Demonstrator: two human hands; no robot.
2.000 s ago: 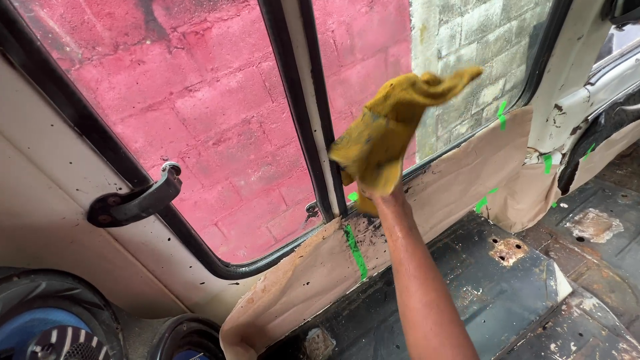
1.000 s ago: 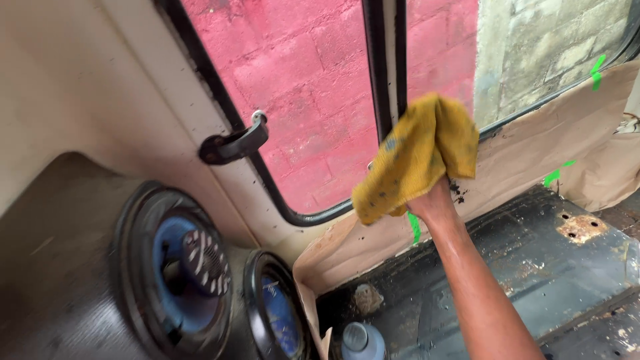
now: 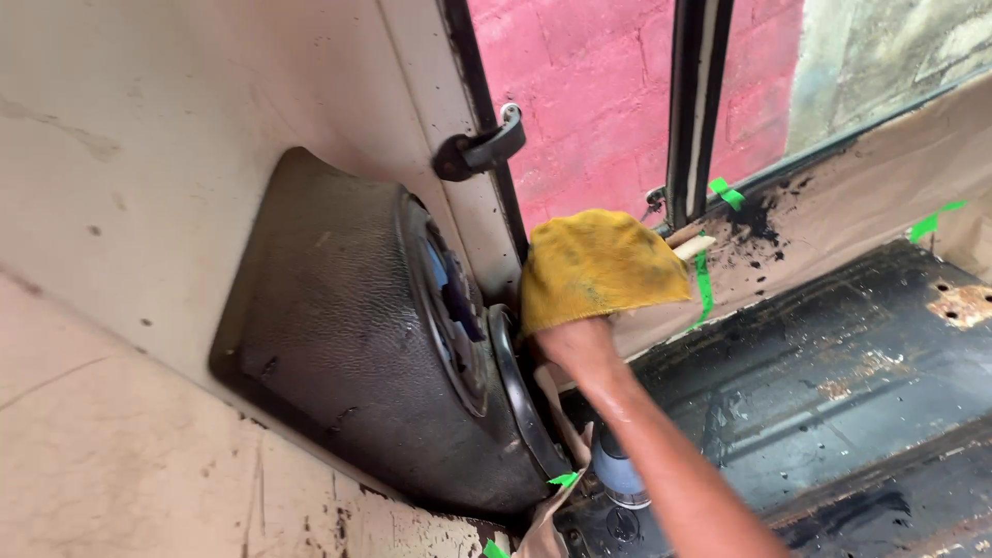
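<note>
A yellow cloth [image 3: 601, 267] with dark stains covers the fingers of my right hand [image 3: 577, 345], which holds it against the lower corner of the window frame. The window [image 3: 573, 101] has black rubber seals, and a pink block wall shows through it. A black latch [image 3: 480, 151] sits on the window's left edge, above and left of the cloth. Just left of my hand is a black textured speaker housing [image 3: 333, 325]. Brown masking paper [image 3: 821, 209] with green tape lies under the window, with black smears by the divider. My left hand is out of view.
Below my wrist a bottle with a blue-grey body [image 3: 616, 469] stands on the dark metal surface [image 3: 775, 387], partly behind my forearm. A rusty patch [image 3: 961, 304] with holes is at the right. The cream wall panel [image 3: 116, 194] takes up the left side.
The cloth hung loose from my raised hand near the window divider; now it is bunched over my fingers at the lower window corner. The view has swung left, showing more of the speaker housing.
</note>
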